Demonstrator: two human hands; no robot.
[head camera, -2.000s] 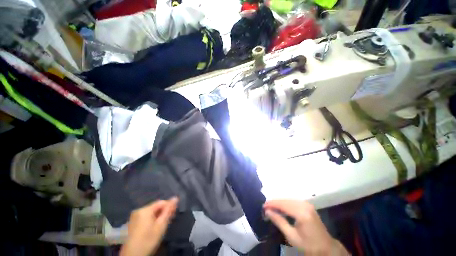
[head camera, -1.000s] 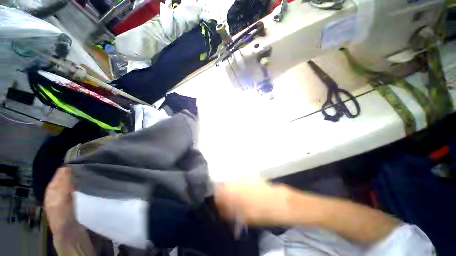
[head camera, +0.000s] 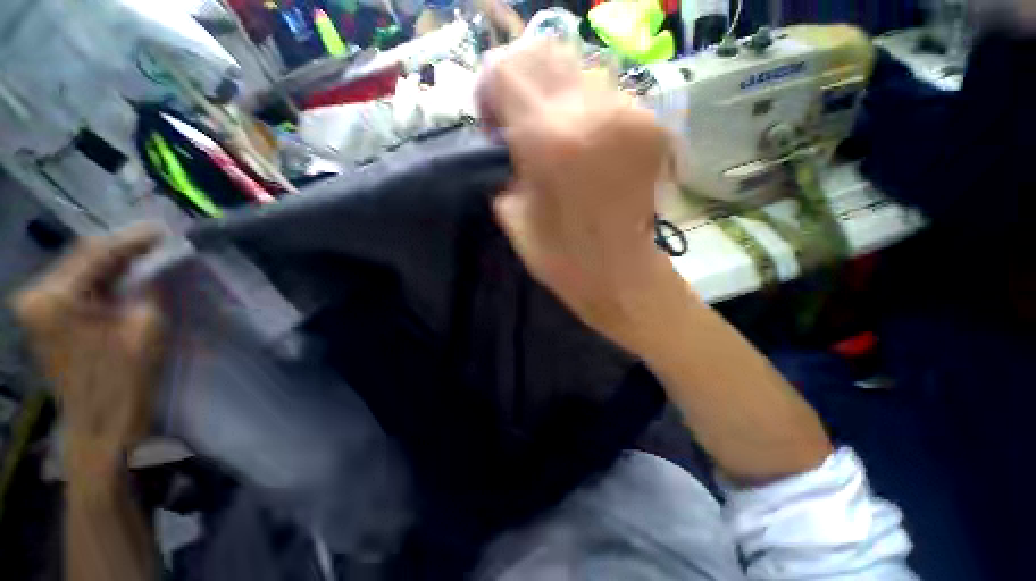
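My right hand (head camera: 585, 170) is raised at the upper middle, closed on an edge of the dark grey garment (head camera: 398, 250). My left hand (head camera: 97, 329) is at the far left, blurred, and holds another edge beside a pale panel (head camera: 244, 375). The garment is stretched between both hands and hangs down over my lap, showing dark grey, near-black and pale parts. Motion blur hides its details and the fingertips.
The cream sewing machine (head camera: 738, 114) stands behind my right hand, with a green patterned strap (head camera: 812, 216) at its base. A black scissor loop (head camera: 671, 236) shows on the white table (head camera: 727, 267). Cloth and bags are piled behind. A hand shows at the top edge.
Both hands have risen from low over the lap, lifting and spreading the garment. The view has tilted up, and the right hand now covers part of the machine and the scissors.
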